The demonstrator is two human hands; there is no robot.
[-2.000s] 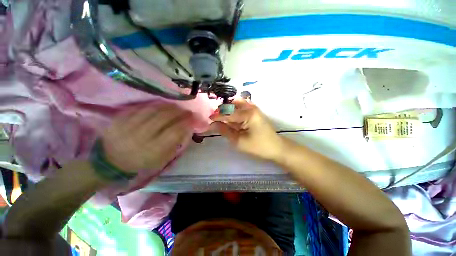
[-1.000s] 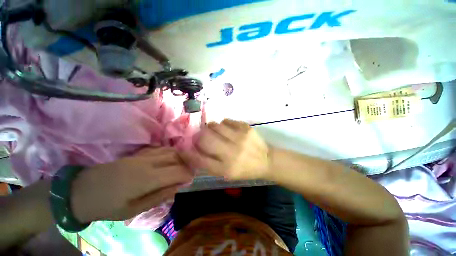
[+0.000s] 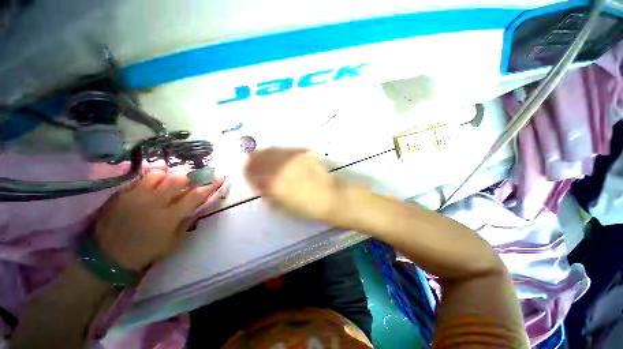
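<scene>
The pink fabric piece (image 3: 61,170) lies at the left of the sewing machine (image 3: 382,48) and reaches under its needle area. My left hand (image 3: 147,218) lies flat on the fabric, fingers spread, fingertips beside the small grey round knob (image 3: 201,176). The foot and needle are hidden. The dark tension assembly (image 3: 184,148) is just above the fingertips. My right hand (image 3: 294,184) is blurred, over the white bed right of the knob, apart from the fabric; its fingers look curled and whether it holds anything cannot be told.
A yellow-beige paper label (image 3: 422,141) is on the bed. A pale cable (image 3: 522,116) crosses the right side. Pink-lilac pieces (image 3: 540,266) are heaped at the right. A curved chrome bar (image 3: 68,187) is at the left. A dark panel (image 3: 560,34) is at the upper right.
The view has shifted to the right. My left hand has moved up to the needle area and lies flat. My right hand has come away from the fabric and the left hand.
</scene>
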